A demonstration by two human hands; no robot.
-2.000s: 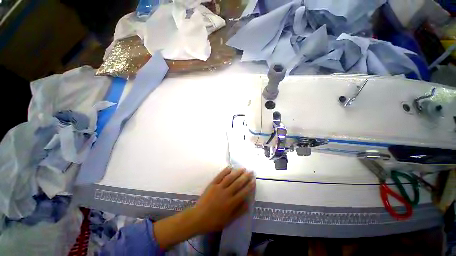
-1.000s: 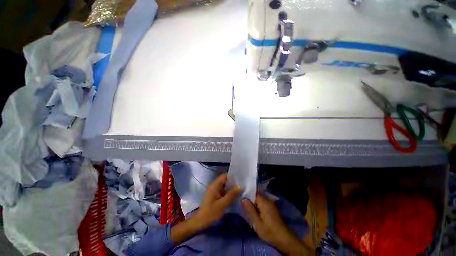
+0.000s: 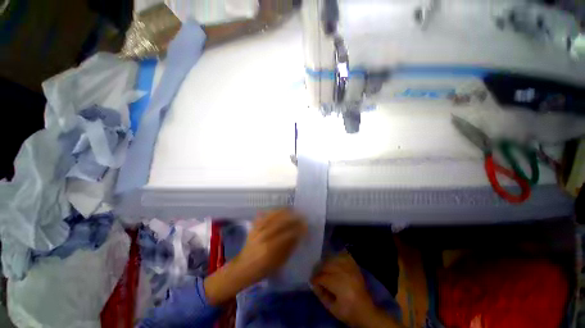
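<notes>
A long pale blue fabric strip (image 3: 312,198) runs from the brightly lit needle area of the white sewing machine (image 3: 410,83) over the table's front edge to my lap. My left hand (image 3: 276,238) is blurred at the strip's left edge; whether it grips the cloth cannot be told. My right hand (image 3: 340,285) is closed on the strip's lower right edge, below the table edge. The presser foot is lost in glare under the head.
Open scissors (image 3: 508,173) with red and green loops lie right of the needle. Another blue strip (image 3: 149,128) lies at the table's left end beside heaped white cloth (image 3: 38,166). A red scrap basket (image 3: 122,288) and red bundle (image 3: 507,291) are below the table.
Since two seconds ago, the view has tilted down and my right hand has come into view on the strip. In the last second my left hand has shifted slightly up, away from the right hand.
</notes>
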